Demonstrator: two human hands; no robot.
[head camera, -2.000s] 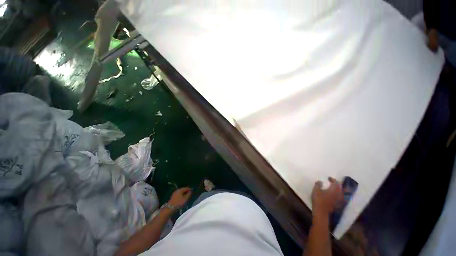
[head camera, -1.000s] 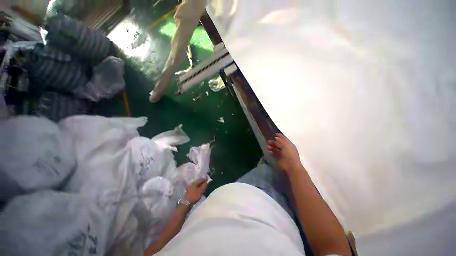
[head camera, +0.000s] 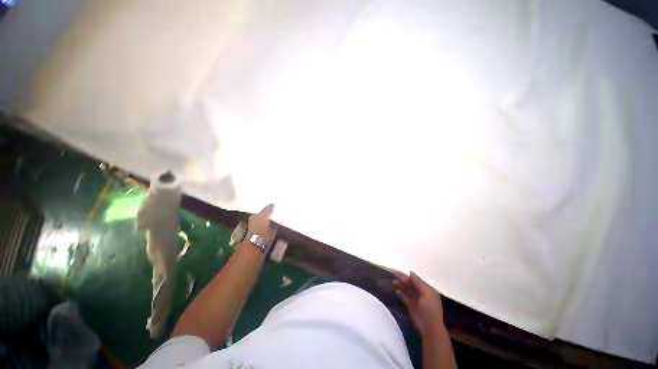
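Observation:
The white fabric (head camera: 404, 144) lies over the table as a wide sheet with soft wrinkles, overexposed in the middle. Its long edge runs along my side of the table. My left hand (head camera: 262, 223), with a metal watch at the wrist, is at this edge; its fingertips touch the cloth, and whether they pinch it is hidden. My right hand (head camera: 420, 297) is further right beside the same edge, fingers apart and slightly curled, thumb close to the cloth. No held thing shows in it.
The worn brown table edge (head camera: 332, 261) runs diagonally below the fabric, close to my body. A pale wrapped roll (head camera: 162, 238) stands beside the table at left. Scraps lie on the green floor (head camera: 209, 252). Dark and greyish piles are at lower left.
The view has turned left along the table. My left hand has come up from above the white bags to the fabric edge. My right hand has left the dark object near the corner.

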